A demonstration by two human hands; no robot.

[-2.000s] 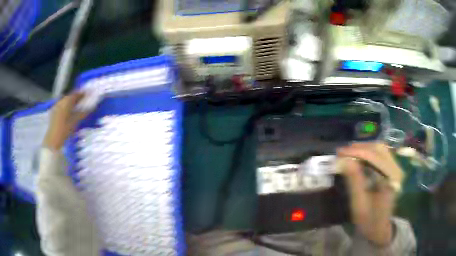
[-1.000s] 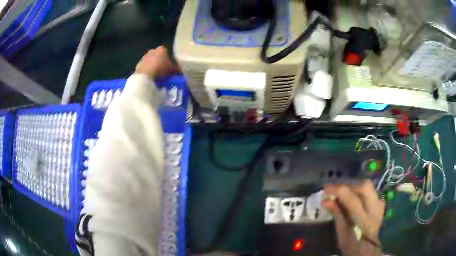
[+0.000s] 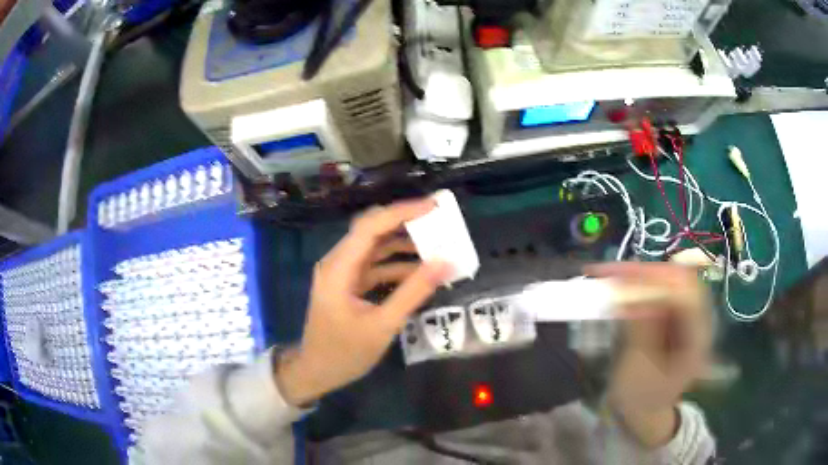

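My left hand [image 3: 349,304] holds a white USB charger [image 3: 443,238] between thumb and fingers, above the black test box [image 3: 536,363]. My right hand [image 3: 667,331], blurred, is over the box's right side and grips a blurred white piece [image 3: 572,299] at the right end of the socket strip; whether it is a charger, a plug or both I cannot tell. Two sockets of the white test socket strip [image 3: 468,329] show bare. A blue tray [image 3: 172,222] with rows of white chargers lies at the left.
A second filled blue tray [image 3: 45,318] is at far left. Behind stand a beige transformer [image 3: 290,86], white plugs on a power strip [image 3: 440,113] and a cream meter [image 3: 599,95]. White cables [image 3: 772,263] lie right; a paper sheet [image 3: 813,173] is at far right.
My left hand has come from the tray's far edge to above the test box, now with a charger. My right hand has moved slightly and blurs. The camera view has turned and shifted right.
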